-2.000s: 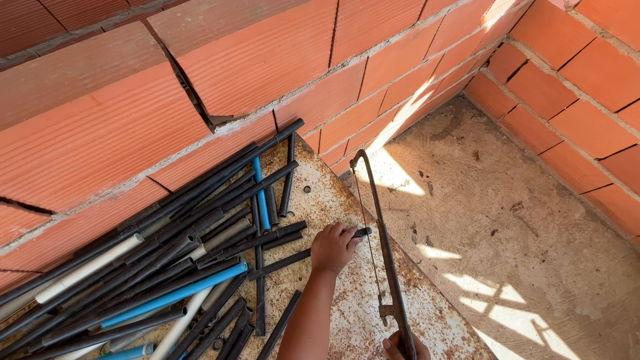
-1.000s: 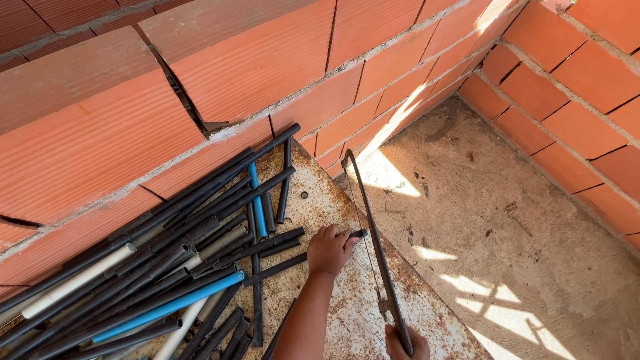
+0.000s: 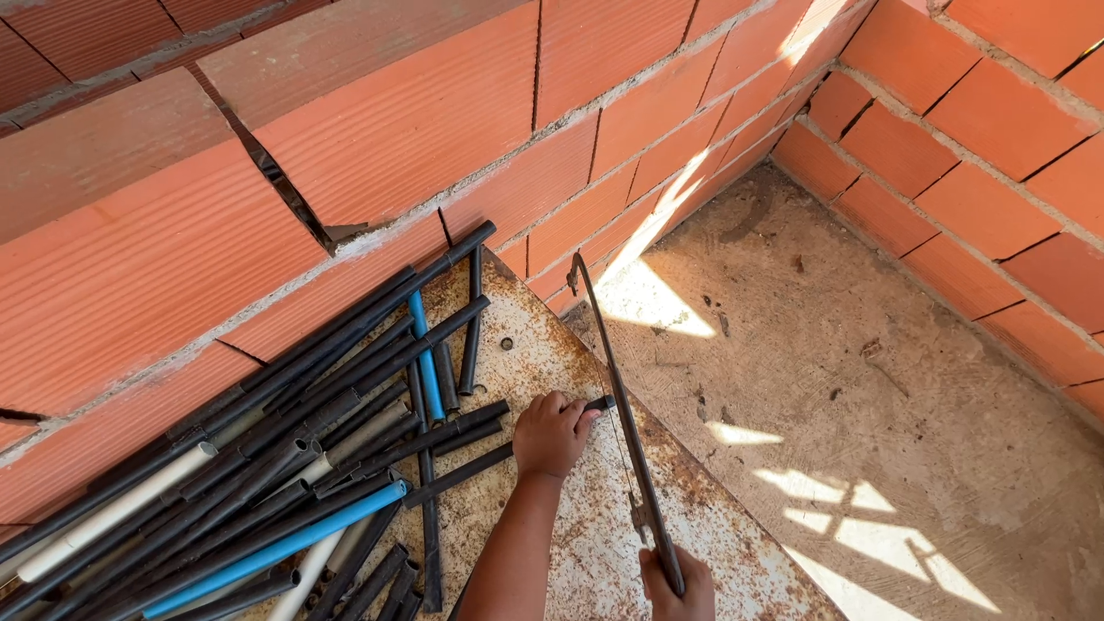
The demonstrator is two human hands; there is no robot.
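My left hand (image 3: 550, 434) is closed around a black plastic pipe (image 3: 466, 474) near its right end and presses it on the rusty metal tabletop (image 3: 586, 517). The pipe's short end sticks out beyond my fingers. My right hand (image 3: 679, 586) grips a hacksaw (image 3: 634, 423) by its lower end. The saw's frame slants up and to the left, with its thin blade on the side towards my left hand, crossing the pipe close to its tip. Whether the blade has cut into the pipe cannot be made out.
A heap of black pipes (image 3: 259, 457) lies to the left, mixed with a blue pipe (image 3: 285, 548) and a white pipe (image 3: 112, 513). A hollow-brick wall (image 3: 414, 103) runs behind the metal top. Past its right edge lies a concrete floor (image 3: 862, 414), with another brick wall (image 3: 983, 155) beyond.
The hacksaw in my right hand has shifted slightly along its length between frames. My left hand keeps its hold on the black pipe.
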